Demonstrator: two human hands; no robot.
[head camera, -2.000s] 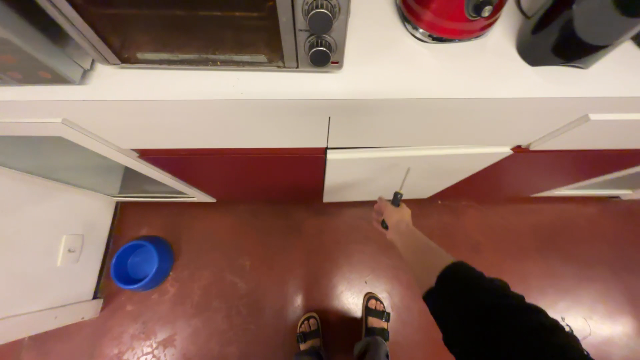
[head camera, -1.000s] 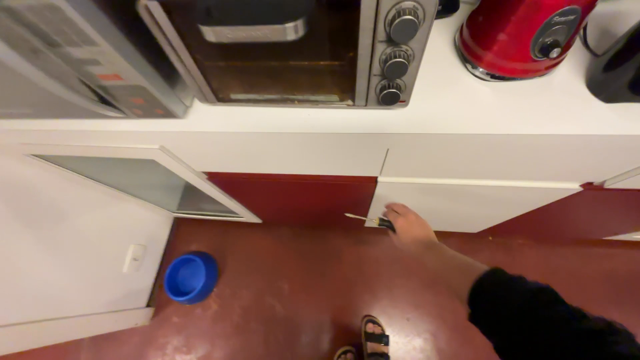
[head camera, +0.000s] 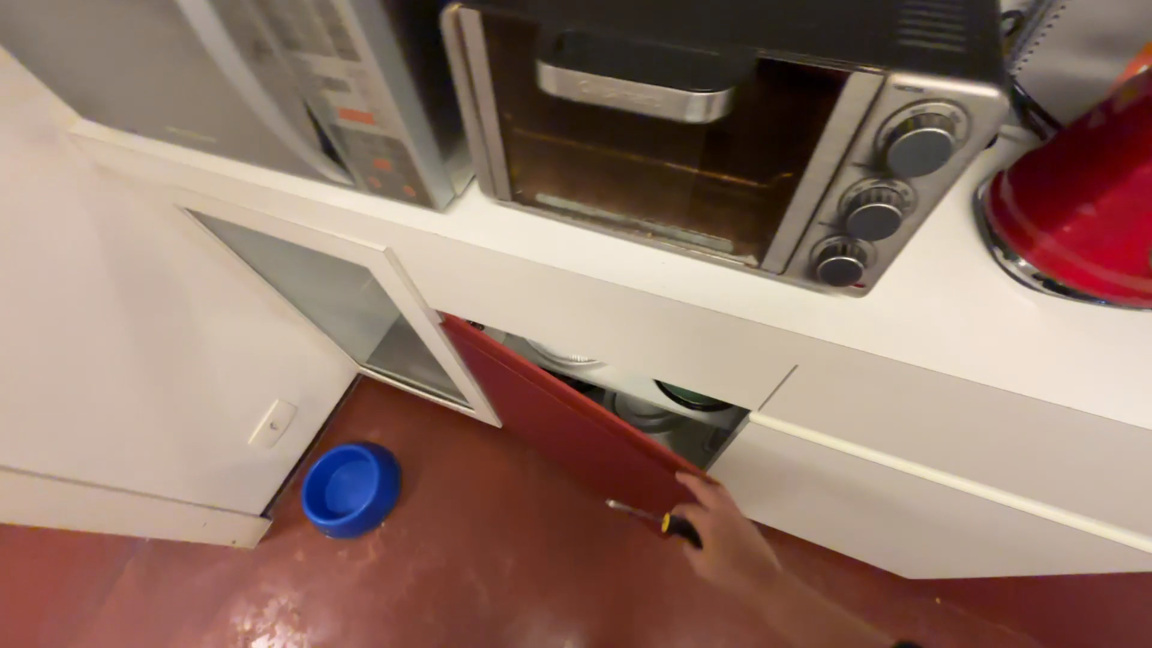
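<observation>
My right hand (head camera: 720, 531) grips a screwdriver (head camera: 681, 529) with a black and yellow handle, its metal shaft pointing left. The fingertips of the same hand touch the top edge of a red cabinet door (head camera: 576, 423), which stands partly open. Behind that door, cookware (head camera: 639, 409) and other dishes show inside the cabinet. To the right is a white cabinet door (head camera: 864, 495). My left hand is out of view.
A toaster oven (head camera: 666, 144), a microwave (head camera: 297, 90) and a red kettle (head camera: 1080, 198) stand on the white countertop (head camera: 576, 243). A frosted-glass cabinet door (head camera: 333, 297) is at left. A blue bowl (head camera: 351, 490) sits on the red floor.
The red door, closed in both earlier frames, is now partly open with my right hand at its edge. That hand was at the white door before. The view has moved left and closer.
</observation>
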